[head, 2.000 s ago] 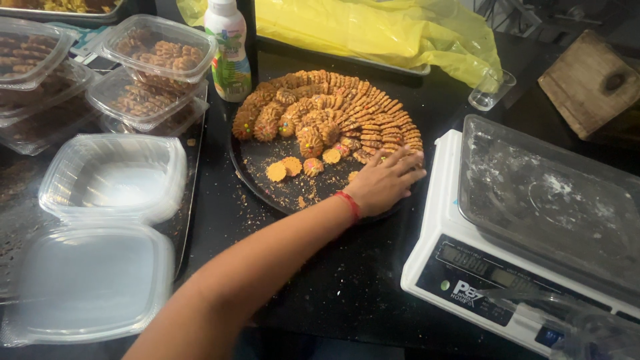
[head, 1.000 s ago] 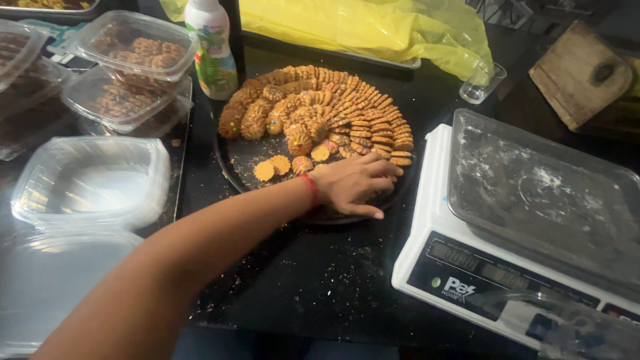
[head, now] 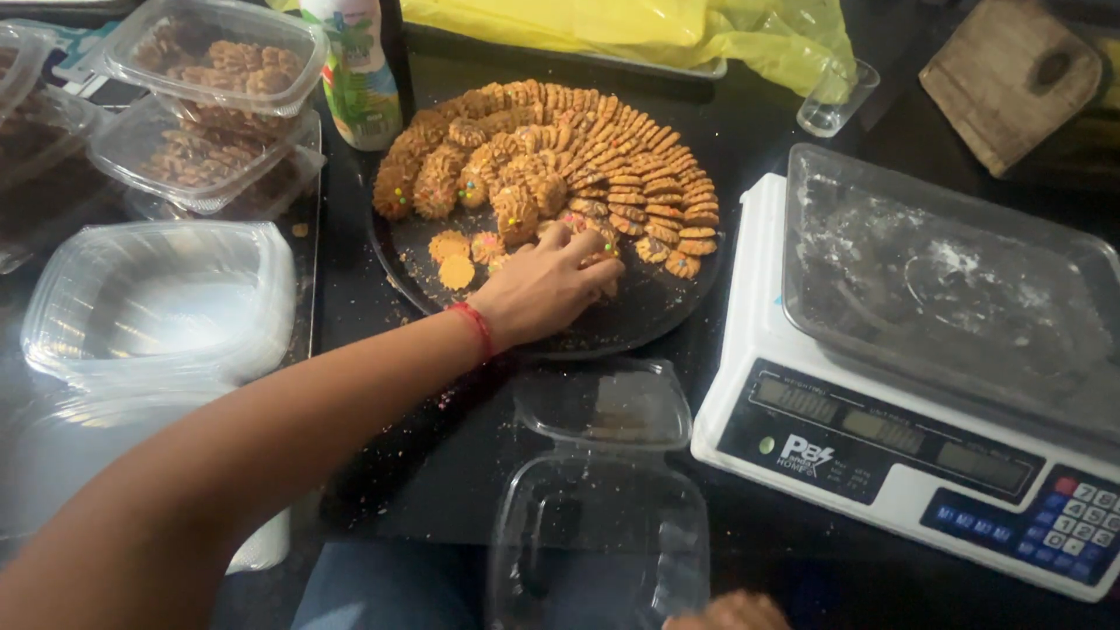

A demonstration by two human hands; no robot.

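Observation:
My left hand [head: 551,284], a red band round its wrist, reaches over the front of a round black tray [head: 411,280]. Its fingers close on a few cookies [head: 604,249] with coloured sprinkles, partly hidden beneath them. Rows of ridged cookies [head: 647,166] fan round the back and right of the tray. Below the tray an open clear plastic clamshell container [head: 604,534] lies with its lid [head: 612,407] folded back. Only the top of my right hand [head: 726,612] shows at the bottom edge, by the container's near right corner; its fingers are mostly cut off.
A digital scale [head: 744,402] stands at right. Stacked empty containers [head: 162,297] and filled cookie boxes [head: 210,157] are at left. Behind the tray are a bottle [head: 359,79], yellow plastic [head: 612,26] and a clear cup [head: 836,101]. A wooden board [head: 1006,83] lies back right.
The clear clamshell container has come into view below the tray, and part of my right hand now shows. My left hand has moved from the tray's right side to the sprinkled cookies nearer its middle.

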